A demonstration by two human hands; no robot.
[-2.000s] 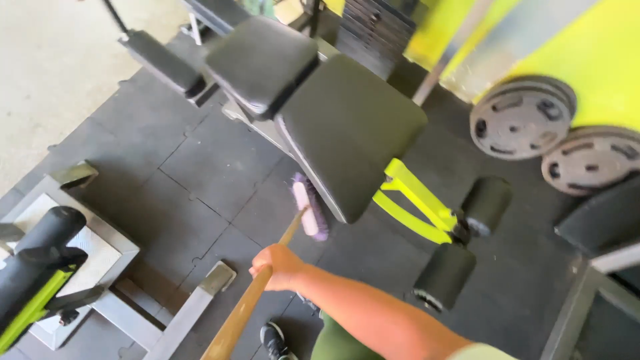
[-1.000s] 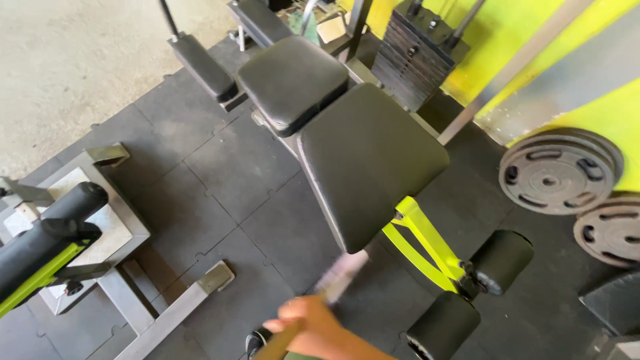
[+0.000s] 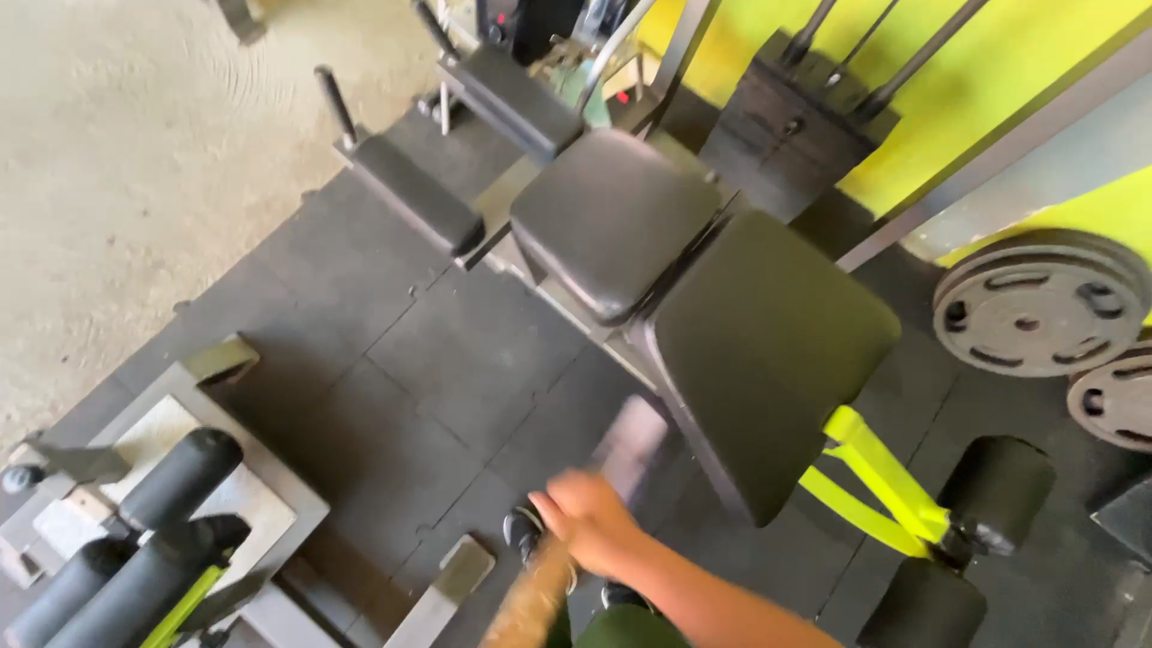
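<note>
My right hand (image 3: 589, 522) reaches in from the lower right, its fingers closed around the wooden handle (image 3: 531, 594) of what looks like a broom. The handle runs down out of the frame, blurred by motion. Beyond the hand, the broom's pale pink and purple head (image 3: 634, 441) is at the floor, beside the near edge of the large black padded bench (image 3: 774, 360). Blur hides its bristles. My left hand is not in view.
Black rubber tiles (image 3: 468, 387) cover the floor. At lower left stands a machine with black foam rollers (image 3: 180, 477); a metal foot (image 3: 450, 576) juts beside my shoe (image 3: 522, 531). Weight plates (image 3: 1026, 315) lean at right, and a weight stack (image 3: 792, 126) stands behind the bench.
The broom head has moved from beneath the bench's lower tip to beside its near long edge. My right hand keeps its hold on the handle. The view has shifted somewhat.
</note>
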